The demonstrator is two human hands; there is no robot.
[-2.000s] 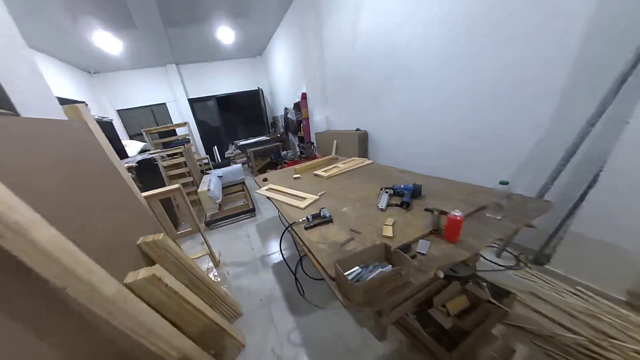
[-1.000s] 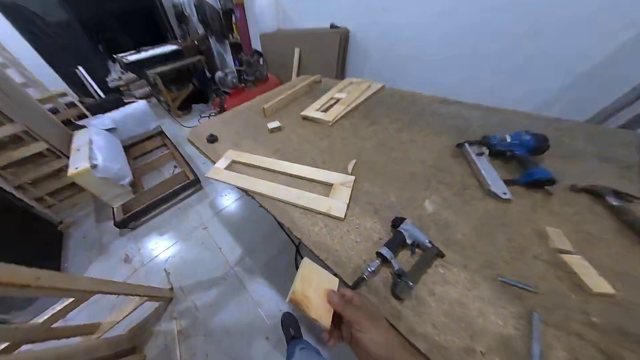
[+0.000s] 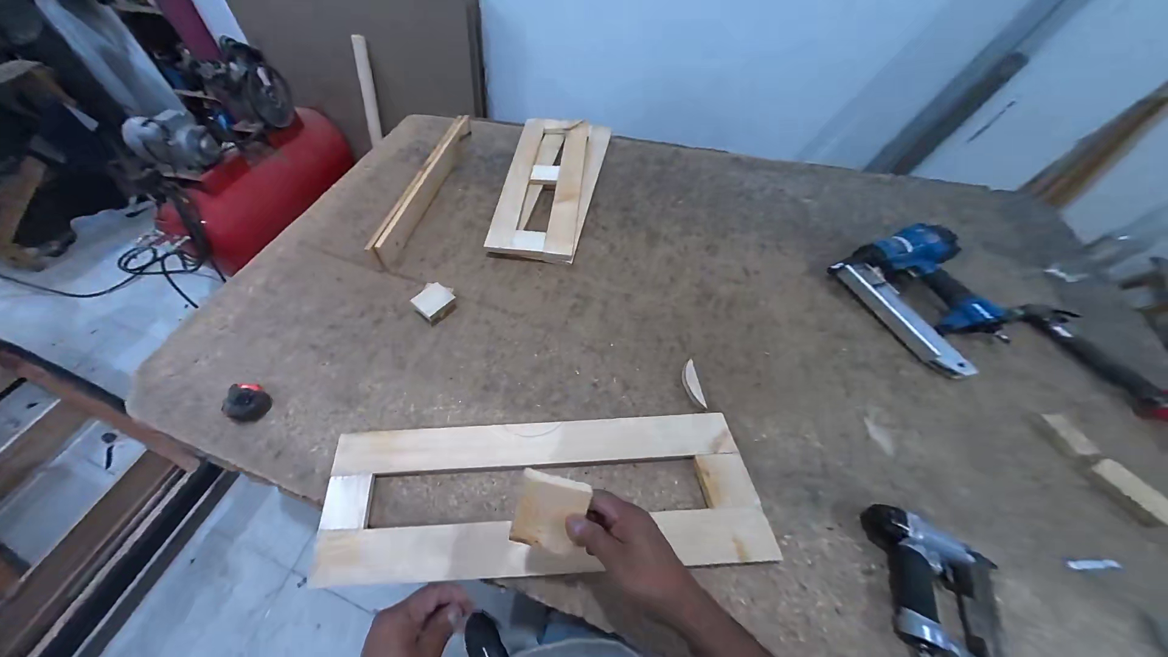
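A small flat wood block (image 3: 550, 511) is pinched between the thumb and fingers of my right hand (image 3: 630, 547), held above a rectangular wooden frame (image 3: 529, 447). The frame lies flat along the near left edge of the worktable and has short crosspieces at both ends. Low in the view, just off that edge, is my left hand (image 3: 422, 620), its fingers curled; whether it holds anything is not plain. A black and grey pneumatic nailer (image 3: 931, 575) lies right of my right hand. Beyond the frame lies a thin curved wood offcut (image 3: 693, 383).
On the worktable (image 3: 639, 328) are a blue nail gun (image 3: 912, 292), a hammer (image 3: 1095, 360), stacked wooden frames (image 3: 568, 201), upright wood strips (image 3: 420, 196), small blocks (image 3: 433, 301) and a tape measure (image 3: 246, 401). A red air compressor (image 3: 265, 192) stands on the floor at left.
The view has moved in close to the table. My right hand, with the block in it, was beside the nailer and is now over the frame. My left hand has come into view.
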